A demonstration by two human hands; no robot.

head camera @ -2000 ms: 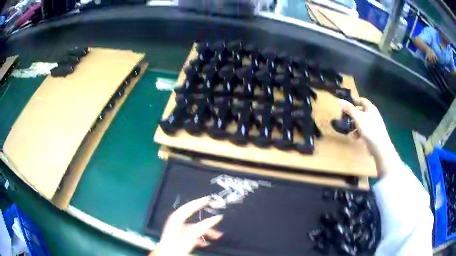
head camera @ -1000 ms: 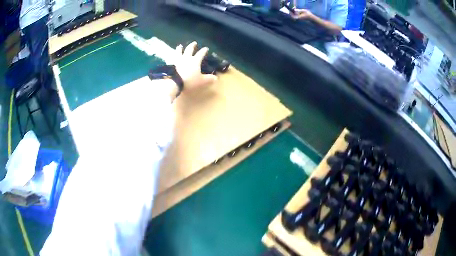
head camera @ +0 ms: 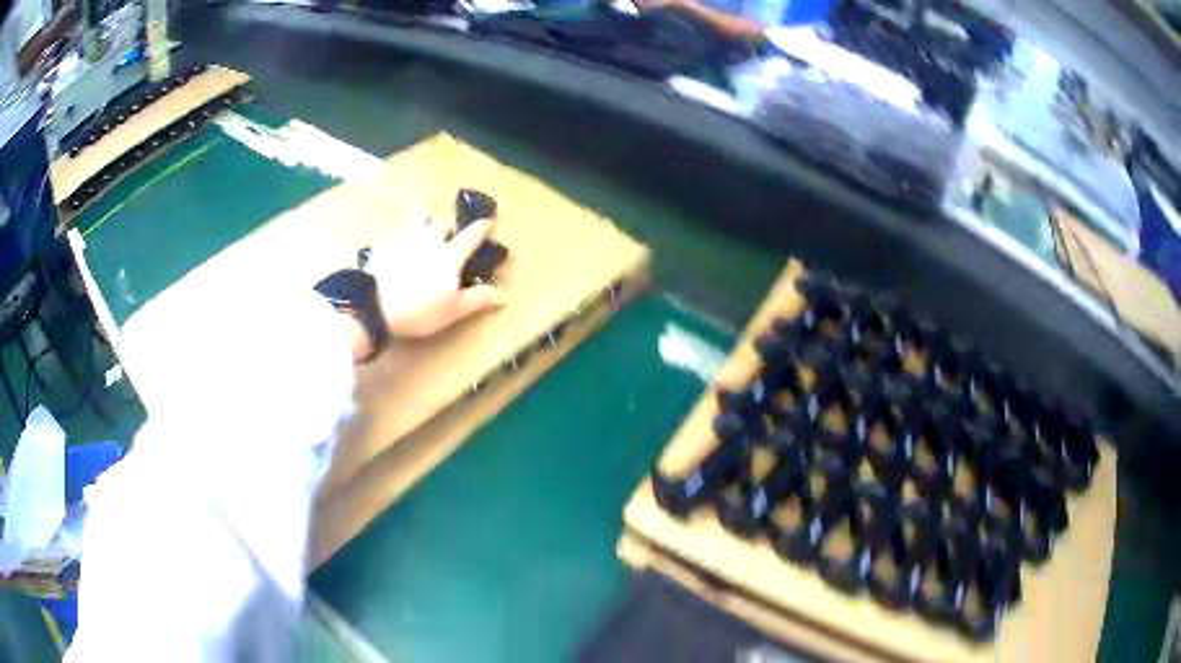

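My left hand [head camera: 434, 279] reaches over the cardboard sheet [head camera: 557, 240] on the left, palm down. Its fingers and thumb are around a black body [head camera: 486, 264], partly hidden by the hand. Another black body [head camera: 475, 207] lies just beyond the fingertips. A dark curved thing [head camera: 347, 288] is at my wrist; whether it is a band or a body I cannot tell. A row of dark parts shows under the sheet's edge. My right hand is not in view.
A second cardboard sheet [head camera: 1056, 609] at the right carries rows of black bodies [head camera: 894, 453]. A corner of the black tray [head camera: 661, 628] shows below it. Green bench top [head camera: 518, 479] lies between. A smaller sheet stack [head camera: 143, 123] is far left. A person's forearm [head camera: 706, 16] shows at the top.
My left hand has gone from spread fingers to curled around a body and lies farther from the sheet's far edge. The view has shifted right. My right hand, seen earliest over the bodies, has left view.
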